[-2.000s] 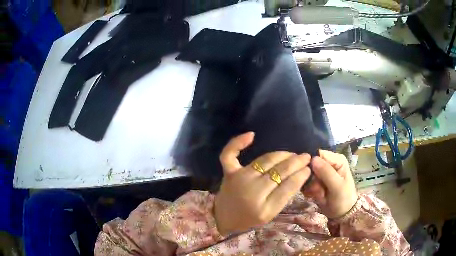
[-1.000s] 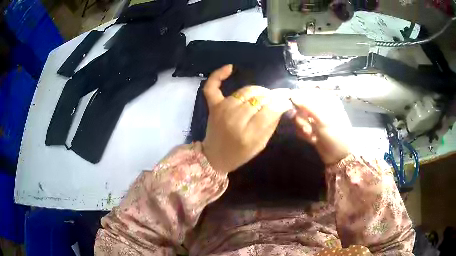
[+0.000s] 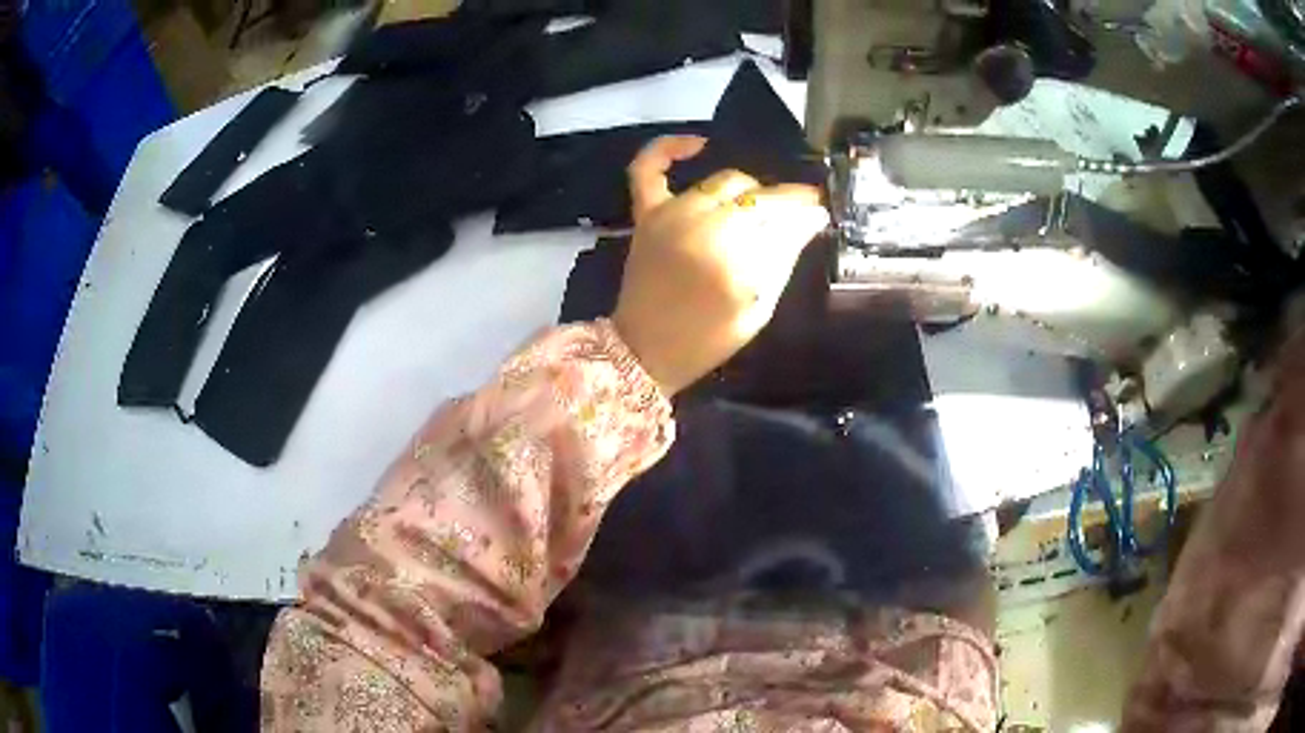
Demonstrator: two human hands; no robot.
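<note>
A dark cut panel point(image 3: 802, 494) hangs from the sewing machine's foot area over the table edge onto the lap. My left hand point(image 3: 716, 272) is palm down at the panel's upper part, its fingertips on the cloth edge just left of the bright metal presser foot point(image 3: 844, 201). One finger sticks out to the left; the thumb is hidden under the hand. The needle point cannot be made out in the glare. My right hand is out of the picture; only its pink sleeve shows at the right edge.
Overlapping dark cut pieces point(image 3: 286, 351) lie on the white table point(image 3: 415, 387) at left. The pale machine arm point(image 3: 1059, 279) points right, with the machine head above it. Blue-handled scissors point(image 3: 1123, 501) hang at the table's right edge. Blue cloth or bins are at far left.
Both hands have moved up from the lap side with the panel edge. My left hand is now at the foot. My right hand has let go and left the picture to the right. The machine looks nearer.
</note>
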